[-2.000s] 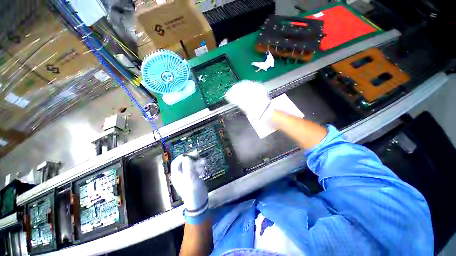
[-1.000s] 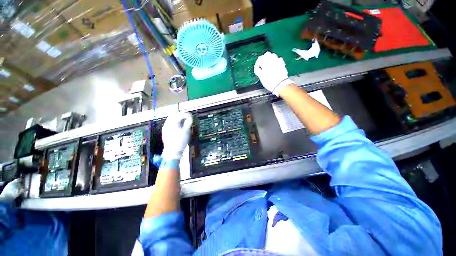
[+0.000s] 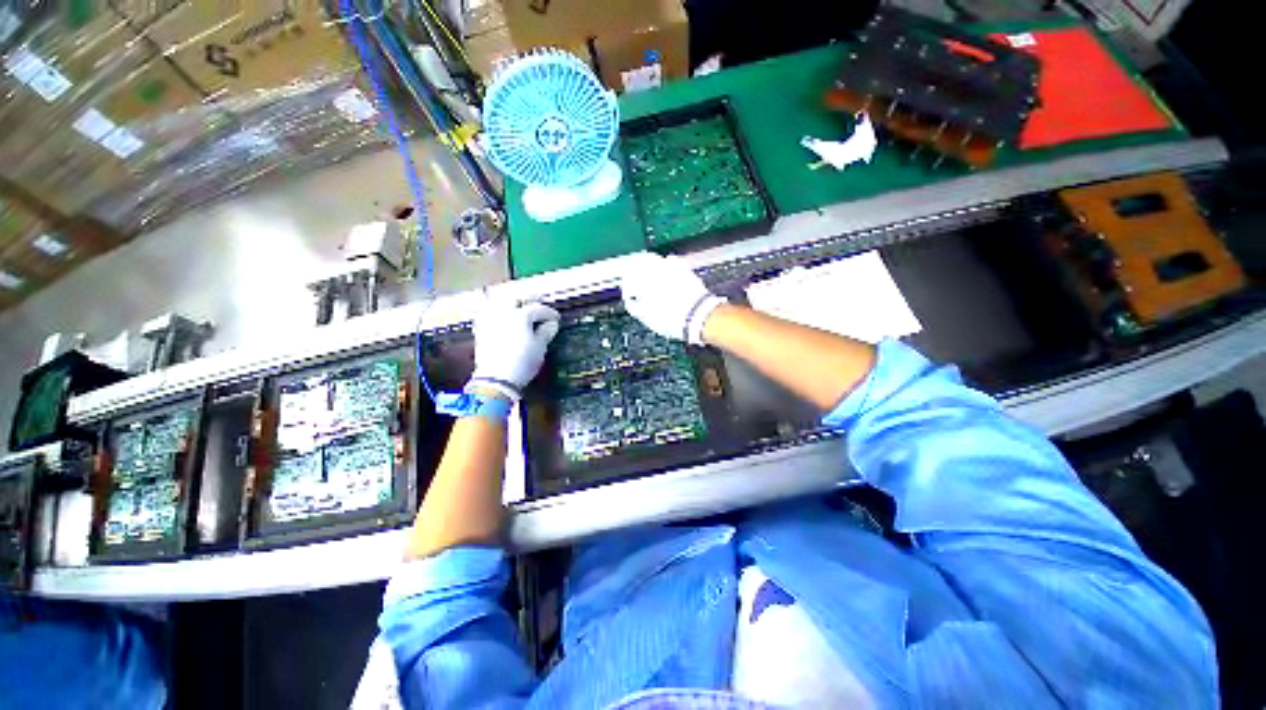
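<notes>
A green circuit board (image 3: pixel 625 395) lies in a black carrier on the conveyor in front of me. My left hand (image 3: pixel 515 343), in a white glove with a blue wrist strap, is at the board's upper left corner, fingers curled. My right hand (image 3: pixel 669 296), also gloved, is over the board's upper right edge, fingertips pointing down and left. Whether either hand holds a small part cannot be seen. A black parts tray (image 3: pixel 694 174) with loose green pieces lies on the green mat beyond the conveyor.
Two more boards in carriers (image 3: pixel 333 441) lie to the left. A white sheet (image 3: pixel 840 298) and an orange cover (image 3: pixel 1155 250) lie to the right on the line. A blue fan (image 3: pixel 551 122), a dark stacked fixture (image 3: pixel 937 81) and a red sheet (image 3: pixel 1097 86) stand or lie on the mat.
My right hand has moved from the parts tray down to the board's top edge. My left hand was over the board, then at its upper left, where it stays. Another person's hand has left the far left.
</notes>
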